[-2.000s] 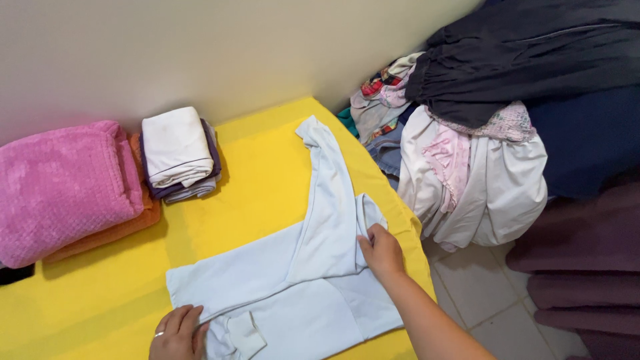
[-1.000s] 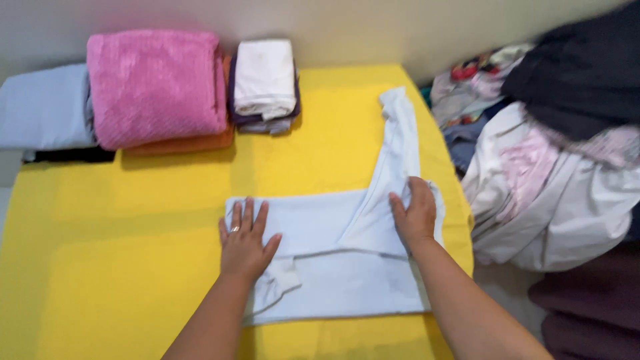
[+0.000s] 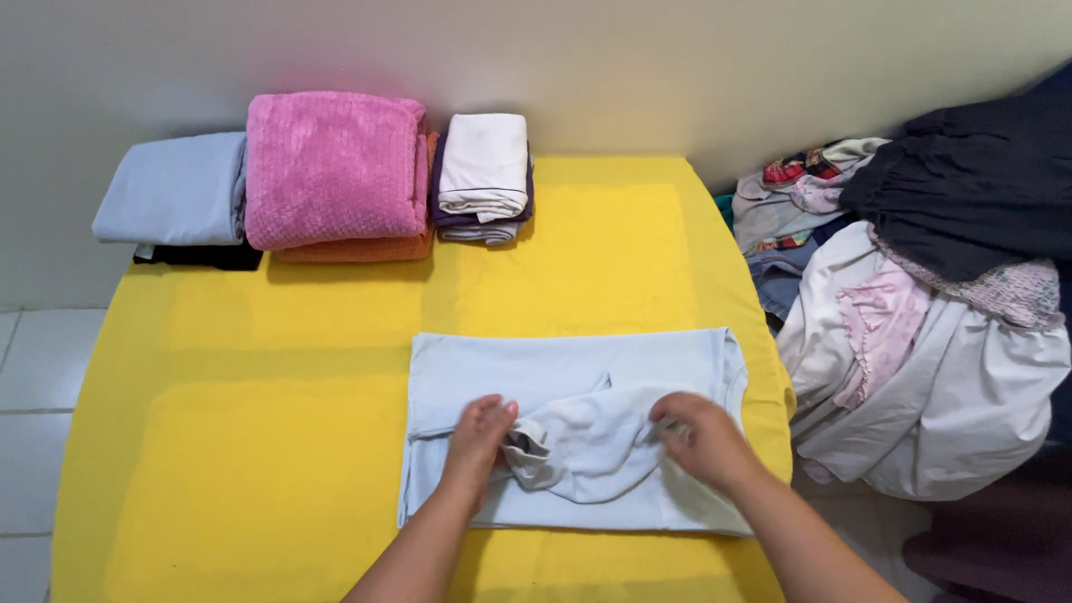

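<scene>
A pale blue long-sleeved garment (image 3: 536,356) lies partly folded on a table with a yellow cloth (image 3: 276,469). One of its sleeves (image 3: 586,448) is bunched across the middle. My left hand (image 3: 481,440) is at the cuff end of that sleeve, thumb and fingers close to the fabric; whether it pinches the cuff is not plain. Over the sleeve's other end, my right hand (image 3: 699,435) is curled and slightly blurred, and its hold on the cloth cannot be told.
Along the wall sit a folded grey-blue cloth (image 3: 172,193) over a black one, a pink textured blanket (image 3: 335,172) on an orange cloth, and a small stack topped by a white cloth (image 3: 484,159). Right of the table is a heap of loose clothes (image 3: 938,368).
The sleeve that stretched away toward the wall is now brought down across the garment's body. Both hands have moved from pressing on the garment to this sleeve. The view has shifted.
</scene>
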